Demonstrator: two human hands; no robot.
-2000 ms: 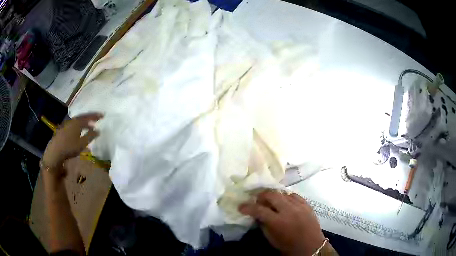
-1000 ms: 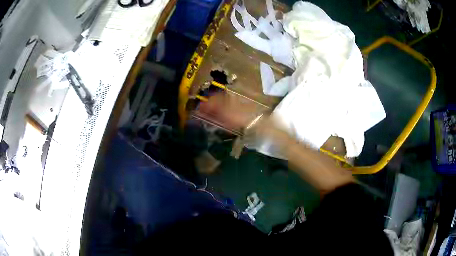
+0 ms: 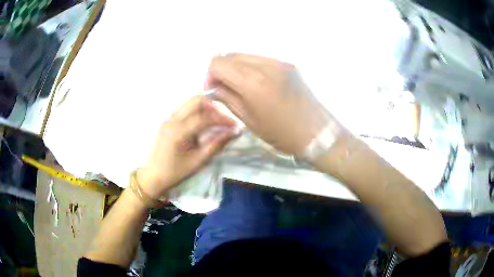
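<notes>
White cloth [image 3: 130,70] lies heaped over the table in a strong glare, so its folds are hard to see. My left hand [image 3: 187,140] and my right hand [image 3: 260,97] meet at the middle of the view. Both pinch a small part of white cloth between their fingertips. Cloth also hangs below the hands at the table's front edge. The fingers hide the exact fold, and both hands are a little blurred.
An awl with an orange handle [image 3: 417,120] lies at the right, beside a dark ragged strip [image 3: 392,140]. Blurred grey machine parts are at the upper right. A yellow-framed bin [image 3: 70,177] stands below the table's left end.
The view has swung from the bin on the right back to the table. Both hands are now together on the cloth; one second ago a blurred hand was over the bin.
</notes>
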